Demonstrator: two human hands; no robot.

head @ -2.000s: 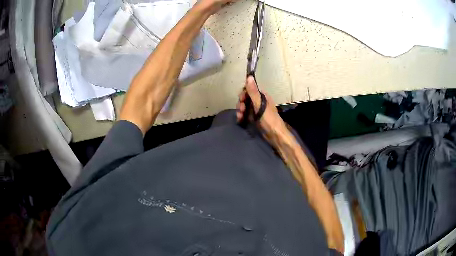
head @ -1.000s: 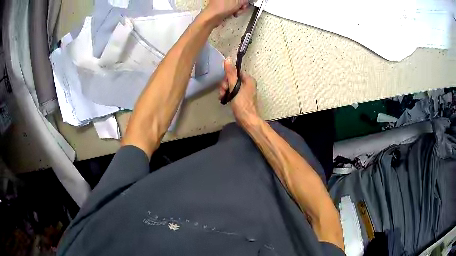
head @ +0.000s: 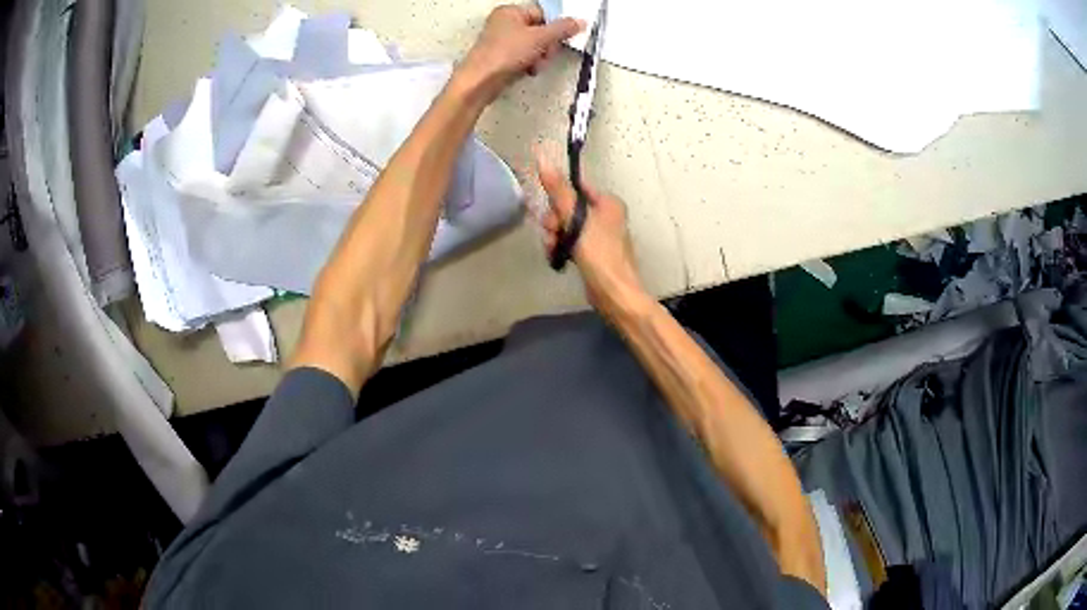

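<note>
My right hand [head: 587,229] holds the shears [head: 582,113] by their black handles, with the blades pointing to the top edge of the picture, at the left end of a white paper sheet [head: 822,60]. The sheet has a dark curved lower edge. The blade tips are partly out of view. My left hand [head: 519,45] is at the sheet's left corner, left of the blades, with its fingers pinching the edge of the paper.
A heap of white and pale grey-blue cut pieces [head: 256,244] lies on the cream speckled table [head: 715,197] at the left. Pale cloth rolls [head: 72,238] stand at the far left. Scraps [head: 989,256] and dark grey cloth [head: 942,429] lie below the table at right.
The sheet's left corner has come further into view beside my left hand. My right hand with the shears moved left, and the blades now stand more upright than one second ago.
</note>
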